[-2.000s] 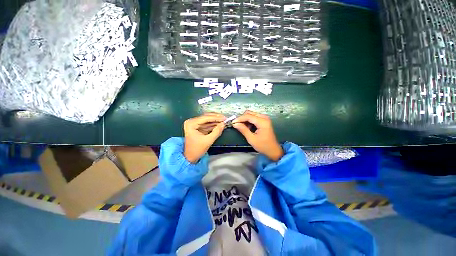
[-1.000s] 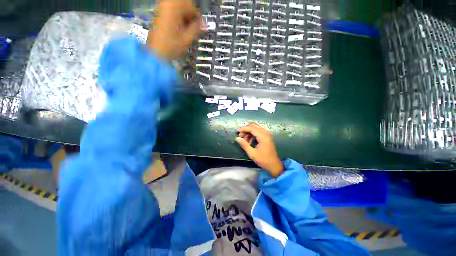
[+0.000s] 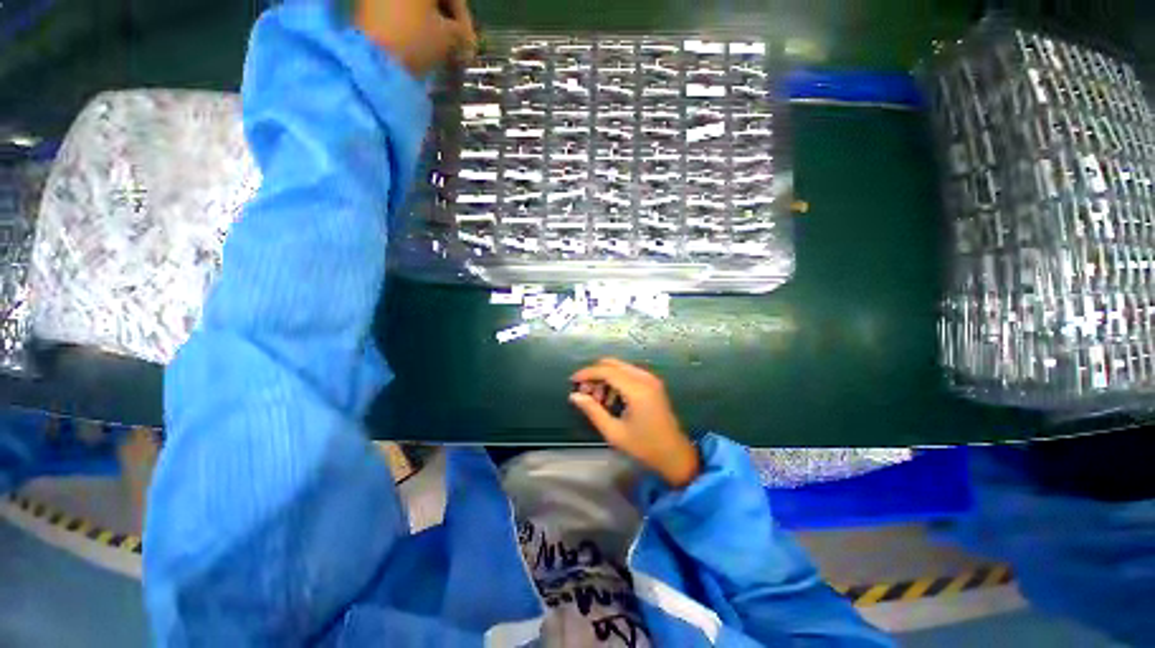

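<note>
My left hand is reached far forward at the back left corner of the clear blister tray; it is partly cut off by the top edge, and its fingertips are not clear. The tray's pockets hold rows of slim parts with white. My right hand is near the bench's front edge with thumb and fingers curled together; something small and dark may be between them, but I cannot tell. A small pile of white pieces lies in front of the tray.
A bulging clear bag stands at the left, partly behind my left sleeve. A tall shiny stack of filled trays stands at the right. A blue bin with silvery contents is below the bench edge.
My hands were together over a white piece; then my left hand moved away to the tray's left side and now sits at its back corner. My right hand stayed near the front edge.
</note>
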